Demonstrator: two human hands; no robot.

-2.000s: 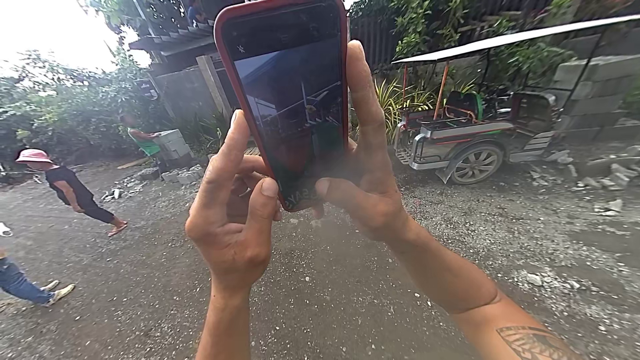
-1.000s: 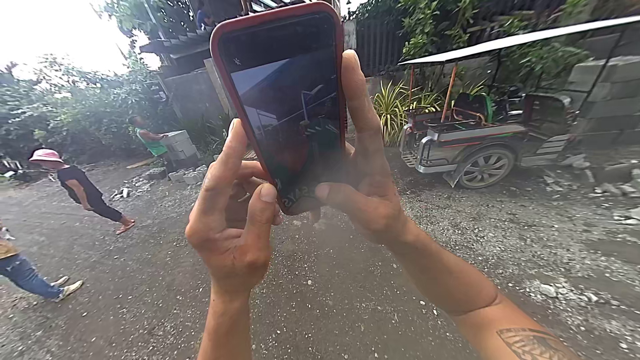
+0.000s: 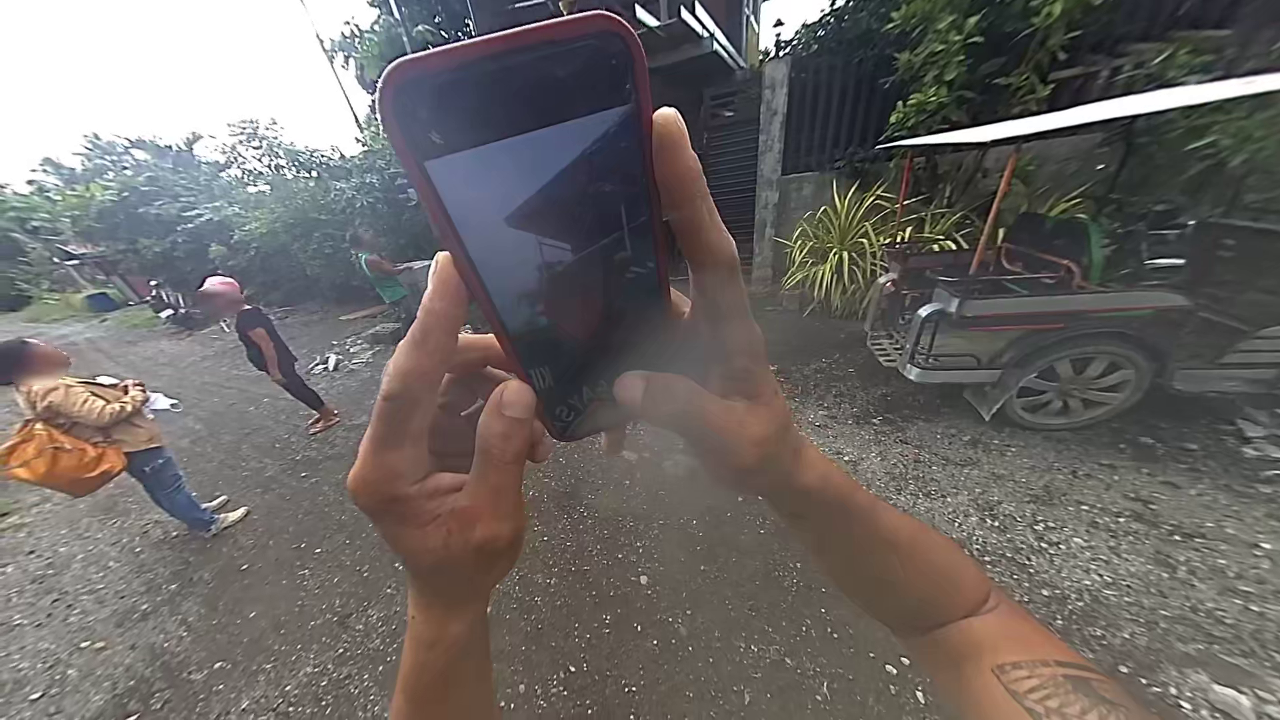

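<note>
A smartphone in a red case [image 3: 545,230] stands upright, tilted a little to the left, between my two hands. Its dark screen bears a dim picture of a roof and sky, with some writing low down. My left hand [image 3: 445,450] grips the lower left edge, thumb at the bottom corner and forefinger raised along the side. My right hand [image 3: 715,360] holds the right edge, its forefinger stretched up beside the case and its thumb near the lower screen. The fingers behind the phone are partly hidden.
A tricycle with a sidecar and white canopy [image 3: 1070,320] is parked at the right, by a spiky plant [image 3: 840,245]. On the left are a person with an orange bag [image 3: 100,430], a person in dark clothes [image 3: 270,350] and one in green [image 3: 385,280]. Gravel ground [image 3: 640,620] lies below.
The view has turned left. The person with the orange bag now shows almost whole, where earlier mostly legs were visible. Both hands keep their hold on the phone.
</note>
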